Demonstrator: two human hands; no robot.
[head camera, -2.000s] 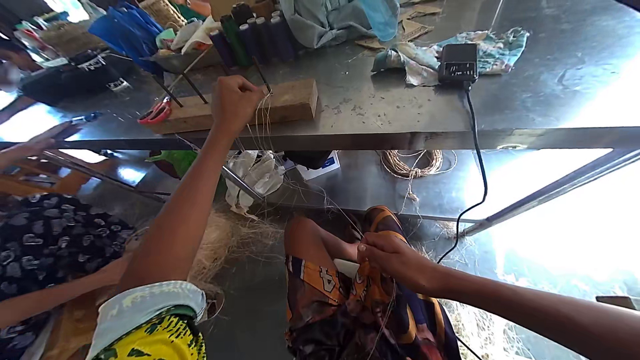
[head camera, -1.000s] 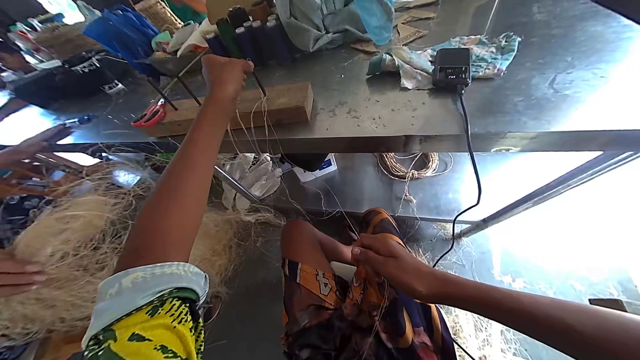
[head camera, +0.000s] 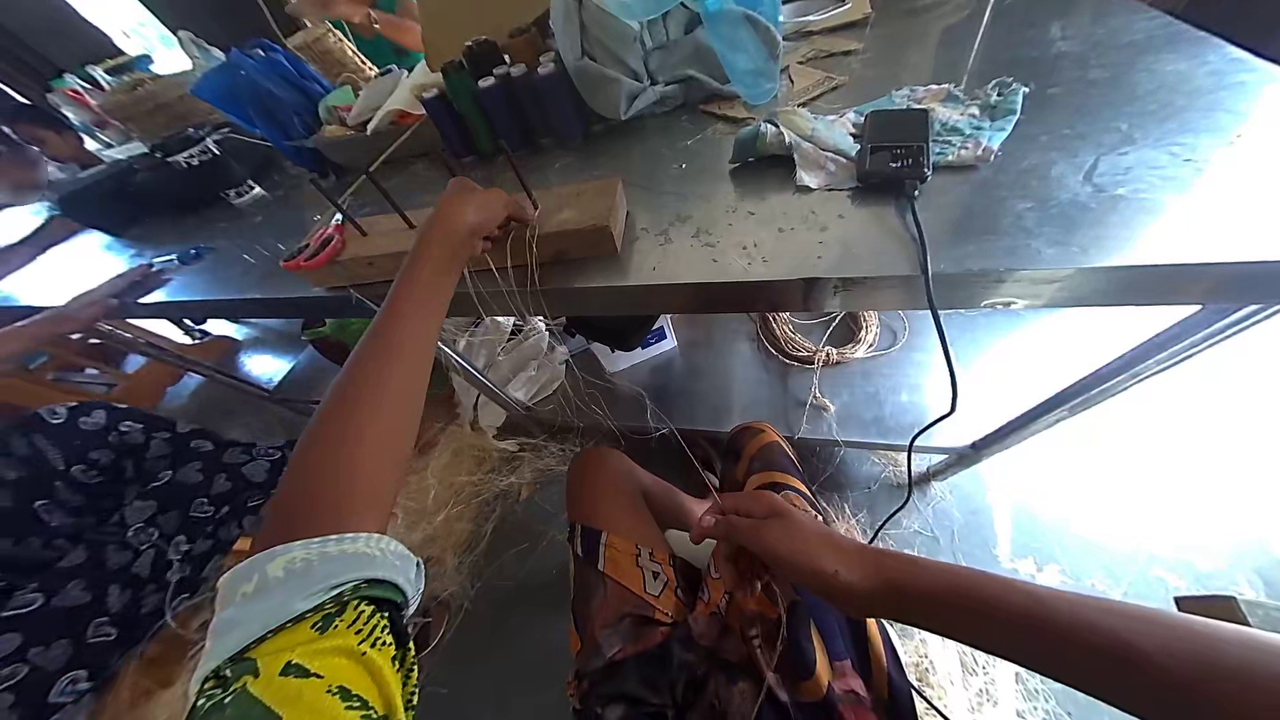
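My left hand (head camera: 480, 220) reaches over a wooden block (head camera: 585, 222) with upright dark pegs, near the peg at its right end. Its fingers are curled at thin pale fibre strands (head camera: 515, 275) that hang over the table's edge. Low in the view, above my lap, my right hand (head camera: 750, 520) is closed on a thin fibre strand (head camera: 690, 450) that runs up and to the left. Red-handled scissors (head camera: 318, 246) lie at the block's left end. Loose tan fibre (head camera: 455, 500) is heaped below the table, left of my knee.
Thread spools (head camera: 505, 100), grey cloth (head camera: 640, 60) and a black power adapter (head camera: 893, 148) with a hanging cable (head camera: 945, 360) stand on the metal table (head camera: 720, 240). A coil of cord (head camera: 820, 340) rests on the lower shelf. Another person's hand (head camera: 70, 320) is at the left.
My left hand has lowered from the peg's top toward the block. The neighbouring person's hand has left the fibre heap at the lower left. My right hand stays nearly in place.
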